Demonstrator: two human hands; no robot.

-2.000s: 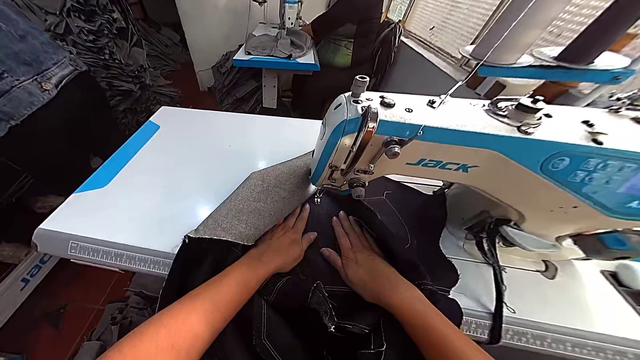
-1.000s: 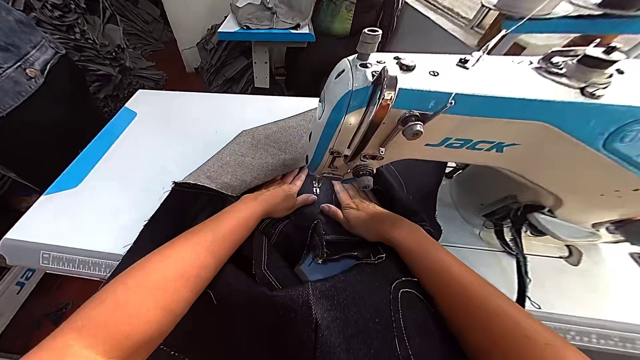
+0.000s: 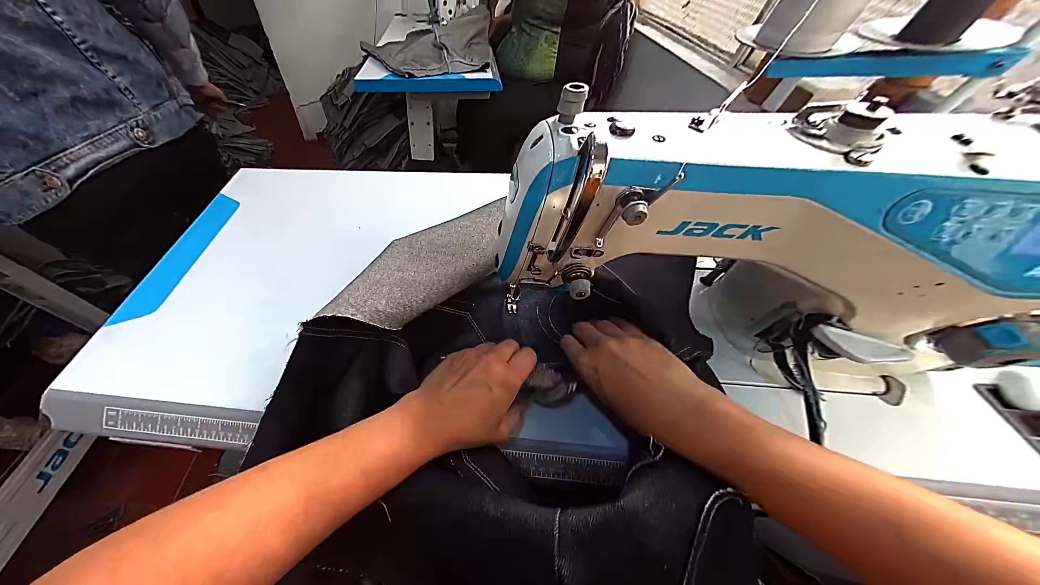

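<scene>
A dark denim garment point(image 3: 349, 374) with pale stitching lies across the sewing table and hangs over its front edge. Its grey underside is folded up at the left of a Jack sewing machine point(image 3: 731, 183). The presser foot point(image 3: 512, 302) is over the denim. Just below the foot, my left hand point(image 3: 479, 390) grips the cloth with curled fingers, partly blurred. My right hand point(image 3: 634, 366) lies on the denim to the right, its fingers bent against the fabric. Between and below my hands, an opening in the garment shows the table and its ruler strip point(image 3: 569, 467).
The white table top point(image 3: 325, 227) extends left, with a ruler point(image 3: 179, 424) along its front edge. A person in a denim jacket point(image 3: 73, 97) stands at the left. Another sewing table point(image 3: 426, 83) holding grey cloth is behind. Thread cones point(image 3: 812, 24) stand at the upper right.
Both hands have moved back from the presser foot toward me. My left hand has curled around the cloth. The opening between the hands shows more of the table than before.
</scene>
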